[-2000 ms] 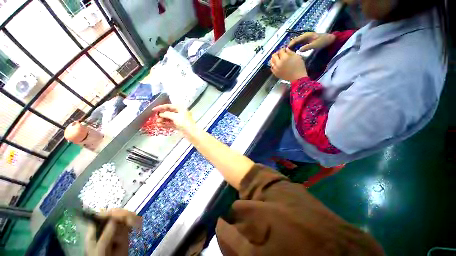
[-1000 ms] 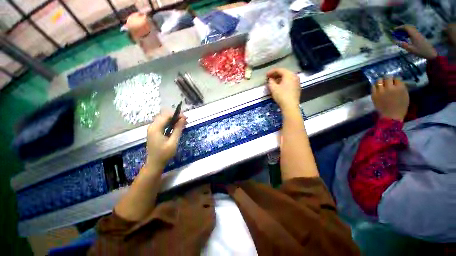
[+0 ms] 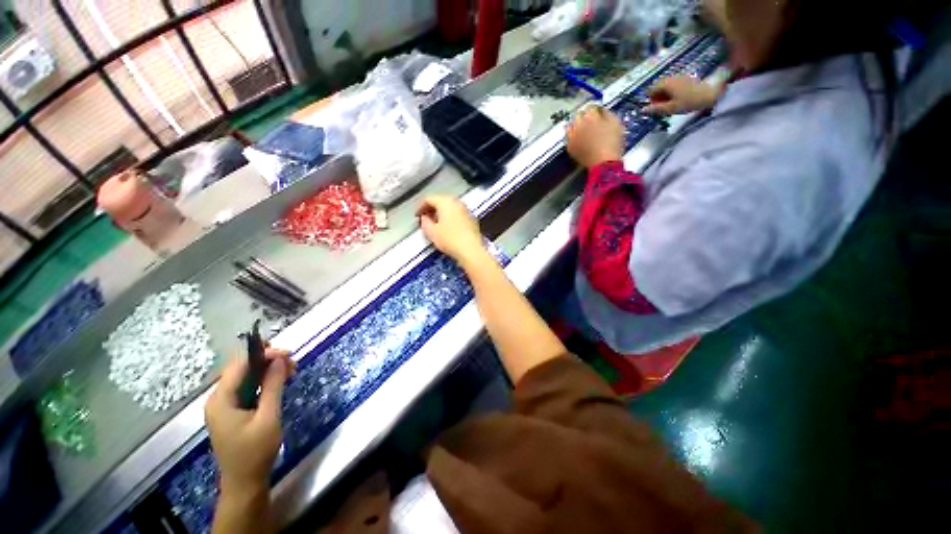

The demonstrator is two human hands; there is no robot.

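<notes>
My left hand [image 3: 248,417] holds a dark slim tool [image 3: 251,370], pliers or cutters, with its tip pointing up, over the near rail beside the blue circuit boards [image 3: 365,339]. My right hand [image 3: 450,227] is above the rail's back edge, right of the red parts [image 3: 332,216], its fingertips close together. Whether a small part is between them cannot be made out. Black sticks [image 3: 268,284] lie on the grey shelf between the white pile [image 3: 162,346] and the red pile, with small black bits beside them.
Green parts [image 3: 67,415] lie far left, near dark blue stacked boards [image 3: 23,469]. A clear bag [image 3: 394,156] and a black tray [image 3: 471,138] stand behind my right hand. A neighbouring person [image 3: 720,198] works at the right. Silvery rails [image 3: 360,282] border the boards.
The view has swung to the right, so the shelf appears tilted. My left hand still holds the tool. My right hand remains near the rail, right of the red pile.
</notes>
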